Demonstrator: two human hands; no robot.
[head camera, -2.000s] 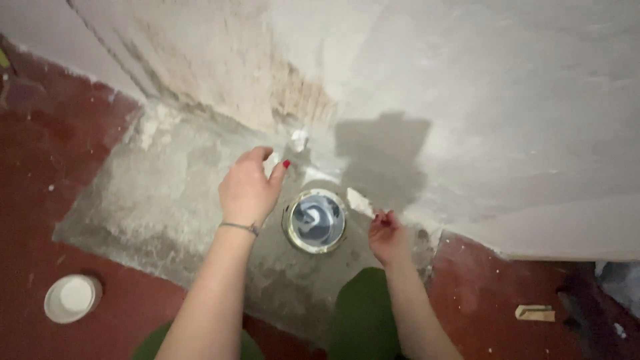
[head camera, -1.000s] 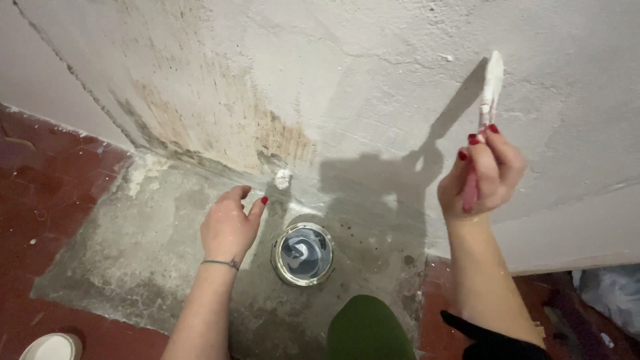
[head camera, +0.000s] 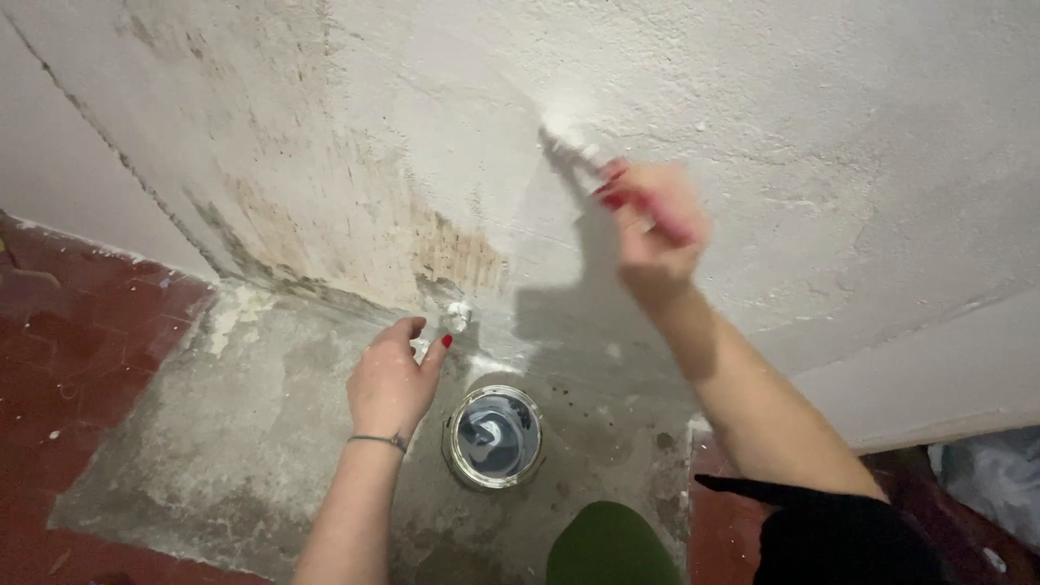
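My right hand (head camera: 662, 219) grips a paintbrush, blurred by motion, whose white-coated bristles (head camera: 565, 130) are at the plastered wall (head camera: 756, 97). A reddish handle shows among the fingers. Low down, my left hand (head camera: 394, 374) is held with thumb and fingers apart and nothing between them, near the foot of the wall. Just right of its thumb a white-daubed lump or stub (head camera: 457, 317) stands at the wall's base. An open round metal tin (head camera: 496, 436), with dark and white paint inside, rests on the concrete right of my left wrist.
Brown stains and peeling marks (head camera: 455, 252) cover the lower wall. A grey concrete patch (head camera: 227, 455) borders red hexagonal tiles (head camera: 49, 382). My green-clad knee (head camera: 613, 548) is below the tin. Clear plastic sheeting or a bag (head camera: 995, 479) lies at the far right.
Two seconds ago my right hand was low, right of the tin; it rose to the wall with the brush and has since moved left across it. My left hand stays near the wall's foot.
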